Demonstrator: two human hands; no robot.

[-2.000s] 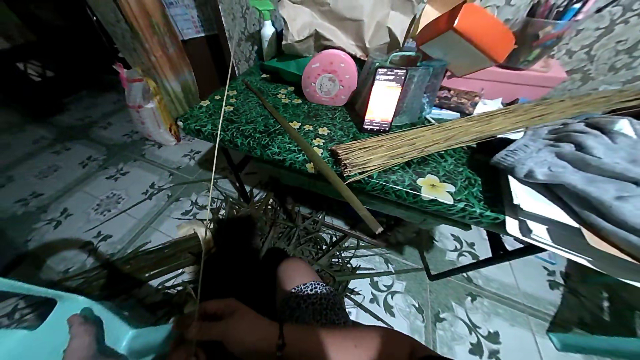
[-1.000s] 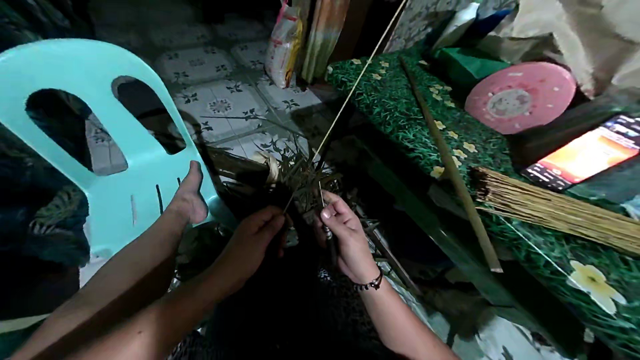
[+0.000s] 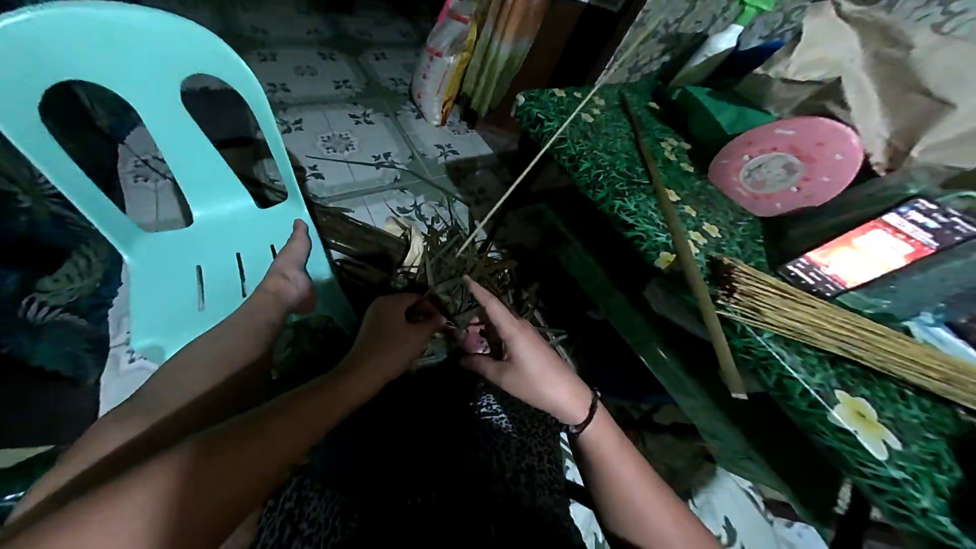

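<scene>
My left hand (image 3: pixel 396 332) is closed at the lower end of a long thin plant stick (image 3: pixel 534 164), which slants up toward the wall; its very end is hidden by the fingers. Close beside it, my right hand (image 3: pixel 526 358) has its index finger stretched out and its thumb apart. A small pinkish thing (image 3: pixel 476 337) shows between these fingers, too blurred to name or to tell whether it is held. Behind both hands lies a heap of leaf strips and trimmings (image 3: pixel 476 278). On the table rests a bundle of thin sticks (image 3: pixel 831 328).
A turquoise plastic chair (image 3: pixel 221 183) stands at left with a bare foot (image 3: pixel 290 271) on it. The green table (image 3: pixel 610 175), right, bears a flat wooden stick (image 3: pixel 682 252), a round pink object (image 3: pixel 789 168), a lit phone (image 3: pixel 877 248) and brown paper (image 3: pixel 900 84). A plastic sack (image 3: pixel 441 69) stands behind.
The view has swung left and down since the first frame. My right hand has opened its fingers since one second ago, when they were closed near the stick beside my left hand.
</scene>
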